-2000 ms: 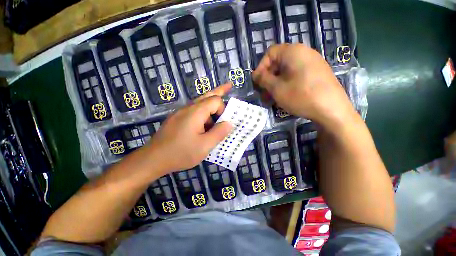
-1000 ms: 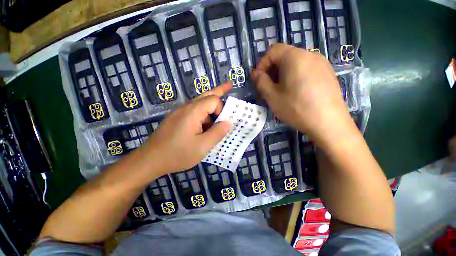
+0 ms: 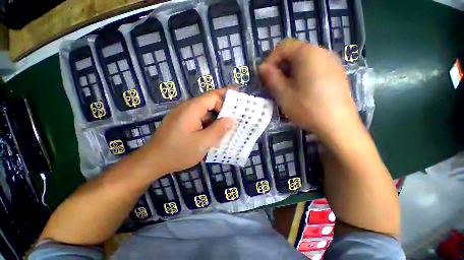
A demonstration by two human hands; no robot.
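Observation:
My left hand point(image 3: 185, 132) holds a white sticker sheet point(image 3: 239, 129) with rows of small dark dots between thumb and fingers, over the middle of the tray. My right hand point(image 3: 305, 84) is just right of the sheet, blurred, thumb and index finger close together; I cannot tell if a dot is between them. Black plastic housings point(image 3: 191, 53), each with pale rectangular openings and a yellow four-loop feature point(image 3: 168, 90), lie in the translucent blister tray point(image 3: 94, 152). My hands and the sheet hide some of them.
The dark green bench top point(image 3: 407, 101) shows right of the tray. Stacked black trays point(image 3: 23, 142) and a thin white cable point(image 3: 44, 188) are at the left. A brown board point(image 3: 66, 25) lies at the far edge. Red parts point(image 3: 318, 223) are lower right, with a red-white item point(image 3: 456, 73) at far right.
My left index finger has drawn back from the housing, and the sheet has shifted slightly up and tilted. My right hand stays nearby, now more blurred.

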